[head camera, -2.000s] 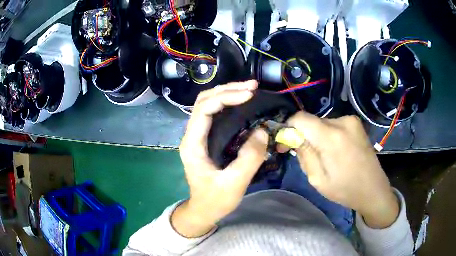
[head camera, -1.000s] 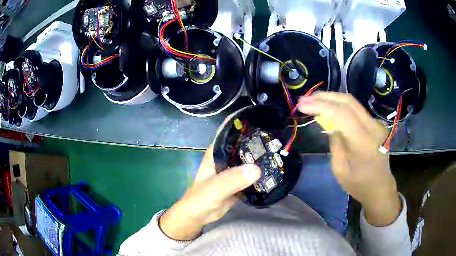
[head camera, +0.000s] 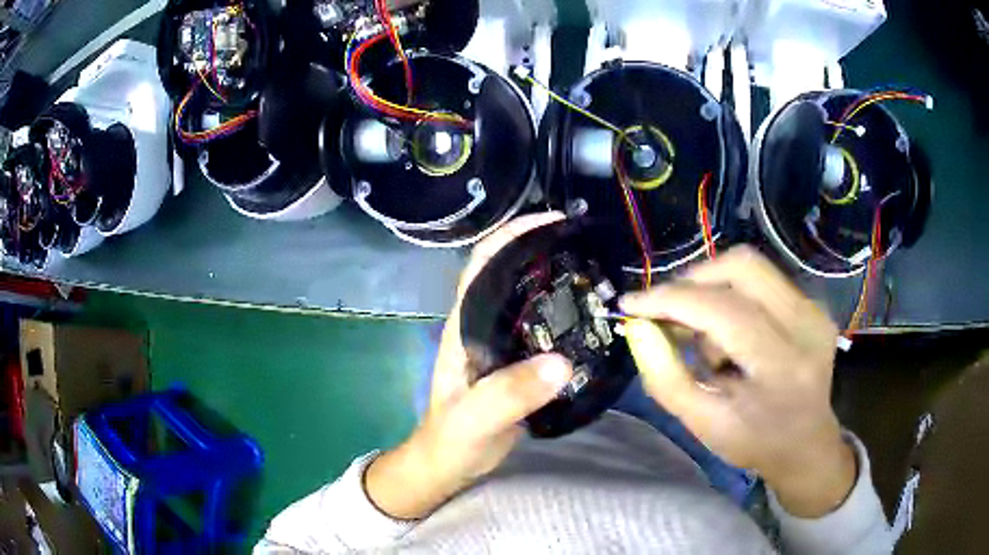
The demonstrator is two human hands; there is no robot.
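My left hand (head camera: 477, 401) holds a black front shell (head camera: 493, 287) with its open side up, the thumb over its inside edge. A circuit board (head camera: 564, 314) with silver parts sits inside the shell. My right hand (head camera: 737, 358) pinches a wire lead with a small white plug connector (head camera: 609, 314) at the board's right edge. Whether the plug is seated cannot be told. A yellow patch covers part of a right fingertip. Red and orange wires run from the open camera housing (head camera: 678, 206) behind down towards my right hand.
More black-and-white housings stand along the dark green bench (head camera: 369, 282), one at the right (head camera: 803, 206) with loose wires hanging over the front edge. Shells with boards (head camera: 212, 49) lie at the back left. A blue stool (head camera: 163, 455) and a carton (head camera: 98, 374) are below left.
My right hand has come down from above the bench to the board's right edge and now pinches the wire lead that hung loose. The shell has shifted slightly upward.
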